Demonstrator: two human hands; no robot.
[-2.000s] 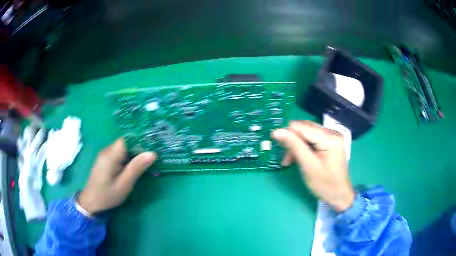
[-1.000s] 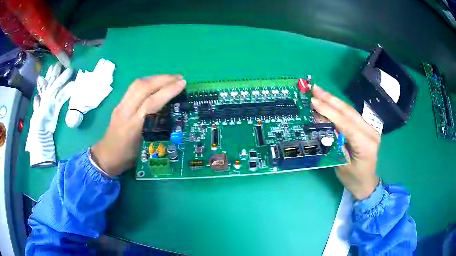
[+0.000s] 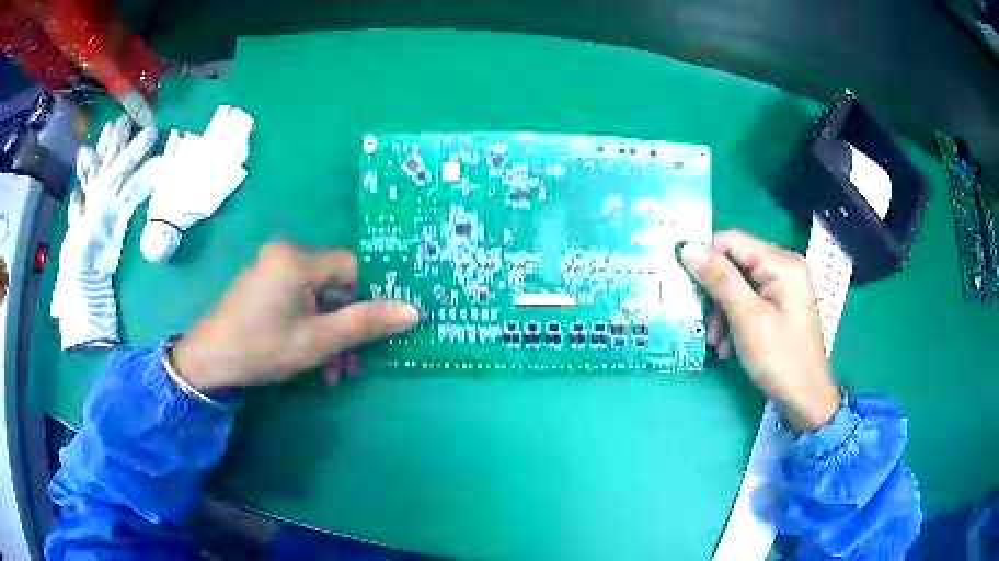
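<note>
A green circuit board (image 3: 537, 252) is held over the green mat, with its flatter side with tiny parts facing up. A small white strip (image 3: 544, 299) shows on its lower middle. My left hand (image 3: 301, 318) grips the board's left end near the lower corner, thumb on top. My right hand (image 3: 761, 312) grips the right edge, thumb on top, fingers partly hidden. Both hands are bare.
A black box (image 3: 865, 186) with a white roll stands at the right. A white label strip (image 3: 829, 287) runs down from it beside my right wrist. Another board (image 3: 966, 219) lies at far right. White gloves (image 3: 101, 236) lie at left. A red sleeve (image 3: 77, 44) is at upper left.
The board has been turned over from its component side, seen a second ago, to its flatter side. Both hands now hold its ends lower down.
</note>
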